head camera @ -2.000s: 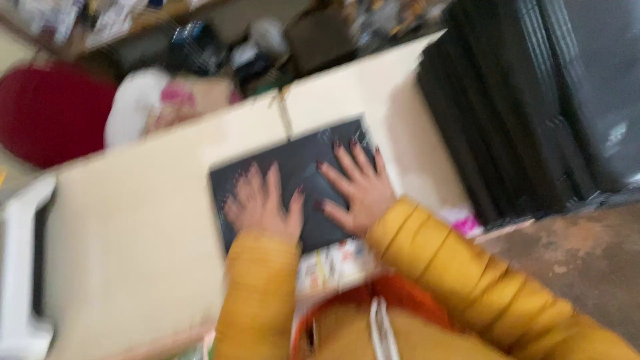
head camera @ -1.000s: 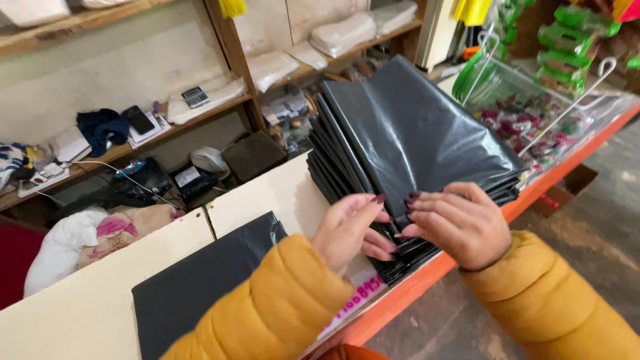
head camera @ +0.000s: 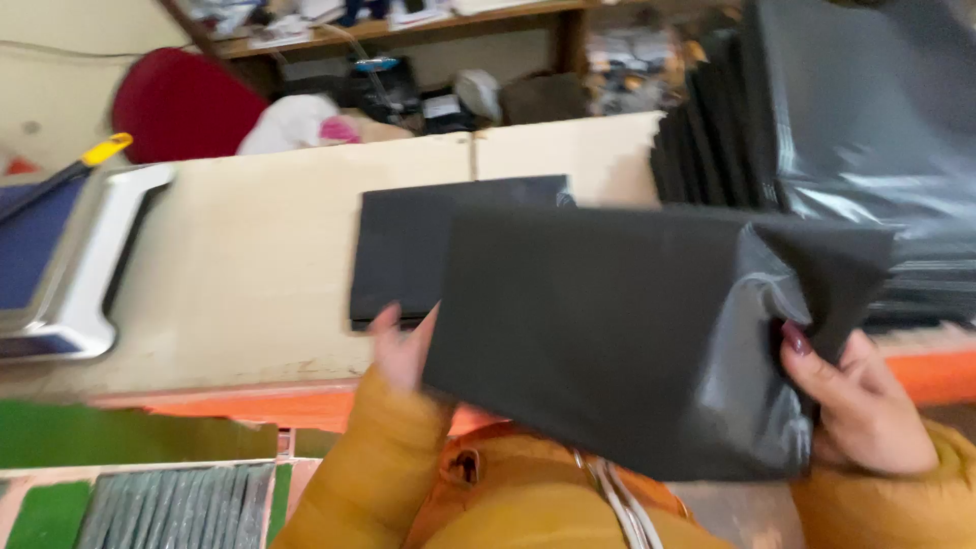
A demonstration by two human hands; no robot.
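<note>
A folded black plastic sheet or bag (head camera: 595,328) is held up in front of me, above the table's near edge. My right hand (head camera: 858,396) pinches its right end, thumb on top, where the plastic creases and shines. At its left edge is my left hand (head camera: 404,343), blurred and partly hidden behind the sheet; whether it grips cannot be told. Behind, a dark folded sheet (head camera: 404,244) lies flat on the cream table, partly covered from view. A tall stack of black plastic sheets (head camera: 862,99) stands at the right.
At the left of the table (head camera: 229,267) sits a white and grey frame-like device (head camera: 91,259) with a yellow-tipped black bar. Beyond the table are a dark red rounded object (head camera: 183,99), a white cloth bundle (head camera: 286,126) and a cluttered wooden shelf (head camera: 488,15). Grey packets (head camera: 175,503) are below left.
A second ago both hands were at the near corner of the black stack. They now have moved left of it, with a folded black sheet held up in front of the one lying on the table.
</note>
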